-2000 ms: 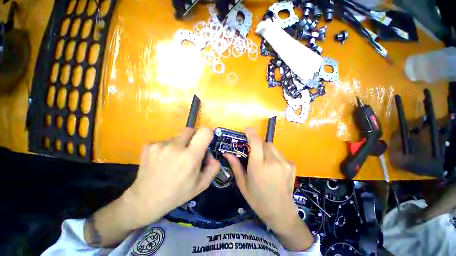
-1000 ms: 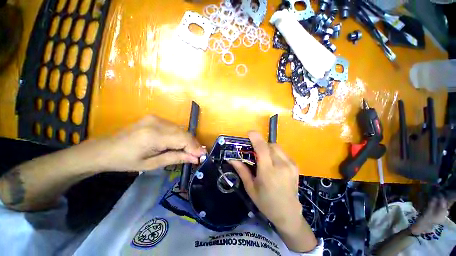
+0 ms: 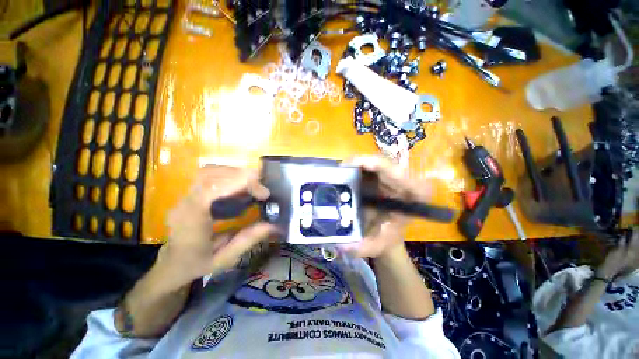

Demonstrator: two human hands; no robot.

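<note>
The dark camera housing (image 3: pixel 277 175) is held up over the bench's front edge, its front turned up to my view. Its front window (image 3: pixel 326 209) is a dark rounded square with bright dots, framed by a pale shiny face. Two black antennas stick out, one at the left (image 3: pixel 232 206) and one at the right (image 3: pixel 413 208). My left hand (image 3: pixel 217 214) grips the housing's left side. My right hand (image 3: pixel 392 203) grips its right side and is blurred. The housing's open back with its wires is hidden.
Hot glue gun (image 3: pixel 483 186) lies at right, near a dark unit with upright antennas (image 3: pixel 569 158). Behind are translucent rings (image 3: pixel 296 116), a white tube (image 3: pixel 378 90), fittings and a squeeze bottle (image 3: pixel 567 85). Perforated panel (image 3: pixel 85 140) is left. Dark housings (image 3: pixel 476 301) are stacked below right; a person's arm is beyond.
The housing has been turned over and raised, so its front window shows instead of the open wired side. The left hand has moved from the housing's screw spot to gripping its side.
</note>
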